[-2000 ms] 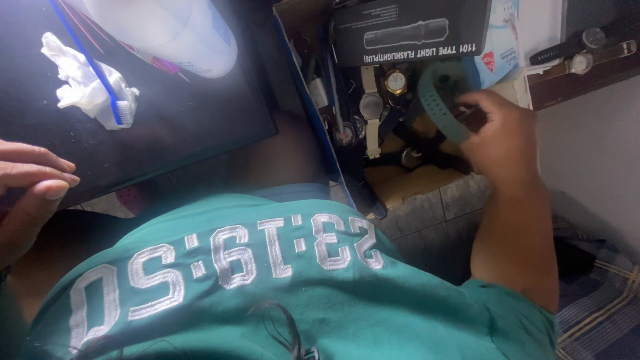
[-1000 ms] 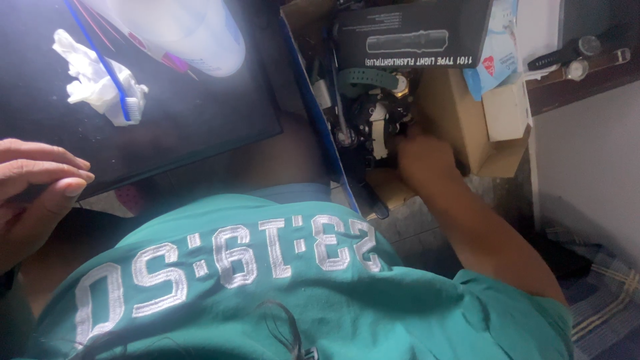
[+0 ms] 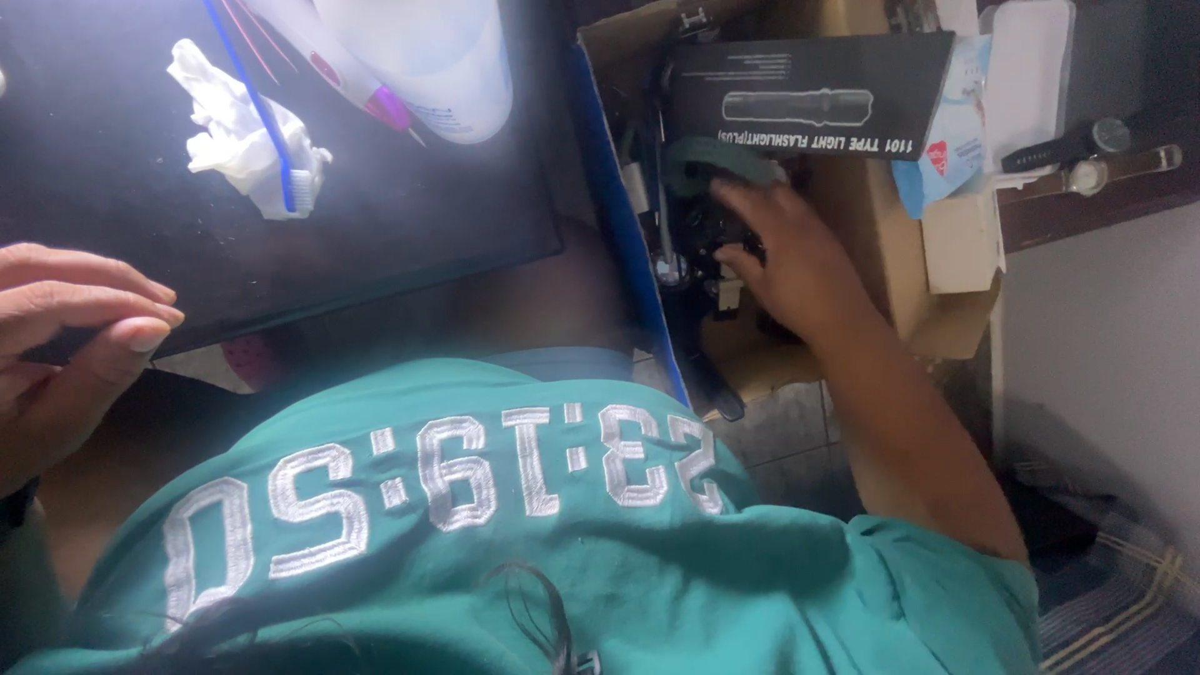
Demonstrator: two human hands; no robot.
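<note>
My right hand (image 3: 787, 253) reaches down into an open cardboard box (image 3: 900, 253), fingers spread over a dark jumble of wristwatches. Its fingertips are at or near a green watch strap (image 3: 717, 161); whether they touch it is blurred. A pale watch band (image 3: 728, 292) lies just below the thumb. At the left edge my left hand (image 3: 75, 347) hovers by the dark tabletop, its thumb close to the fingertips and nothing visible between them. On that table a blue toothbrush (image 3: 267, 122) rests across a crumpled white tissue (image 3: 220, 131). The bottom of the box is mostly shadowed.
A black flashlight box (image 3: 806, 94) lies across the top of the carton, beside a blue and white packet (image 3: 947, 141). Two wristwatches, one with a dark strap (image 3: 1059, 150) and one brown (image 3: 1134, 167), lie at the right. A white bottle (image 3: 431, 56) stands on the dark table (image 3: 422, 206).
Two seconds ago my right hand held the green strap over the box's right side; one second ago the strap lay at the left and the hand was lower. Now the hand is back near the strap.
</note>
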